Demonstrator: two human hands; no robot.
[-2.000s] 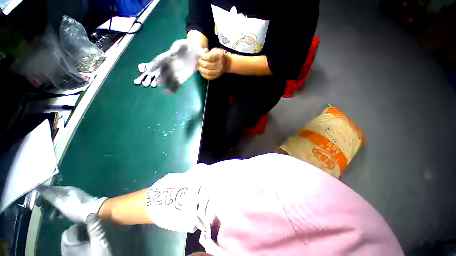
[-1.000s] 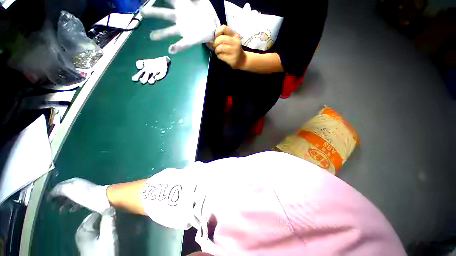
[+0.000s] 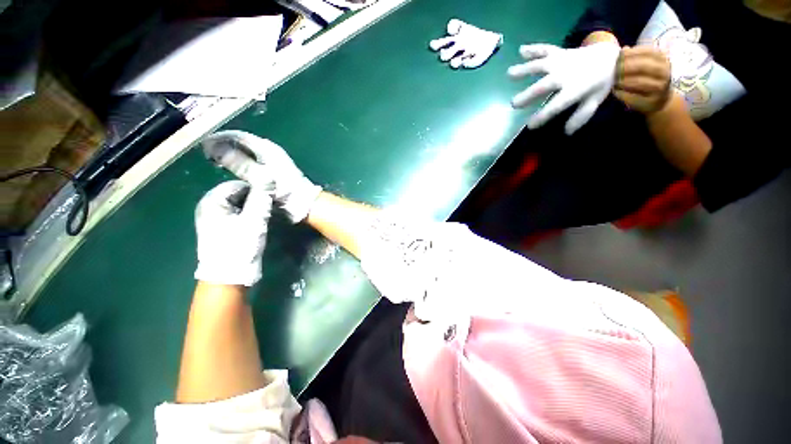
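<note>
Both my hands wear white knit gloves with greyish fingertips. My left hand (image 3: 232, 234) is low and left over the green bench top (image 3: 382, 121), with its fingers up against my right hand. My right hand (image 3: 264, 173) reaches in from the right, its fingers bent towards the left. The hands touch or overlap at the fingers. No cable or other item shows between them, but the inner fingers are partly hidden. A crinkled clear plastic bag (image 3: 52, 381) lies at the lower left.
A spare white glove (image 3: 466, 43) lies on the bench at the top. A neighbouring person at the right has a spread gloved hand (image 3: 572, 80), its wrist held by a bare hand (image 3: 643, 80). White paper (image 3: 208, 56) and a black cable (image 3: 76, 195) are beyond the pale raised edge (image 3: 165, 143).
The view has swung left, so the bench and the neighbour appear further right. The clear bag at lower left and my left forearm have come into view. My hands remain close together.
</note>
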